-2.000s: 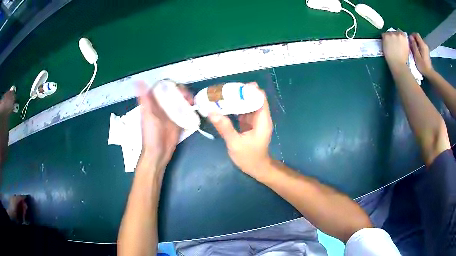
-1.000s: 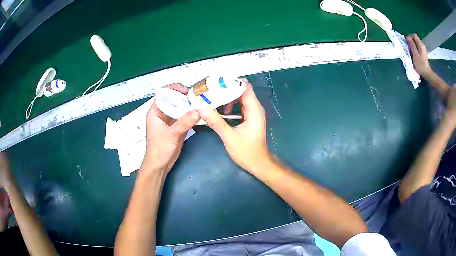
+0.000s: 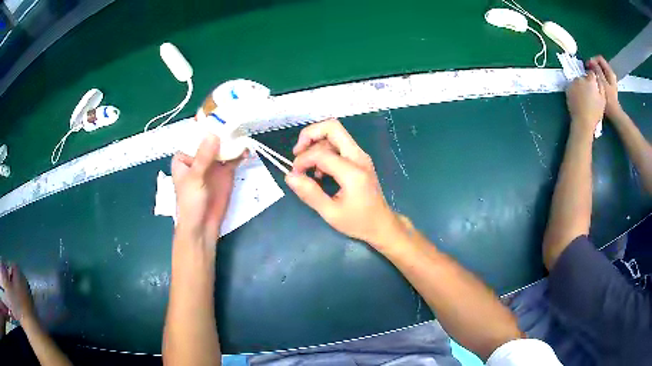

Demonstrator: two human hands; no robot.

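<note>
My left hand (image 3: pixel 201 187) grips a white oval open half (image 3: pixel 239 96) with a brown patch and blue marks, over the white edge strip. A plain white shell part (image 3: pixel 230 149) shows at its lower end, partly hidden by my fingers. My right hand (image 3: pixel 322 175) pinches the white wrist strap (image 3: pixel 270 156), which runs taut from the device to my fingertips. A white work sheet (image 3: pixel 250 189) lies on the dark green worktop, partly under my left hand.
The green belt (image 3: pixel 343 43) carries a closed device with strap (image 3: pixel 176 62), an open unit (image 3: pixel 100 116) at left, and two closed devices (image 3: pixel 506 20) at right. A neighbour's hands (image 3: pixel 588 93) hold a white sheet at right. Another person's hand (image 3: pixel 16 289) shows at lower left.
My left hand has moved the open device left and tilted it up. My right hand has let go of the housing and now holds the strap. The belt items have shifted right.
</note>
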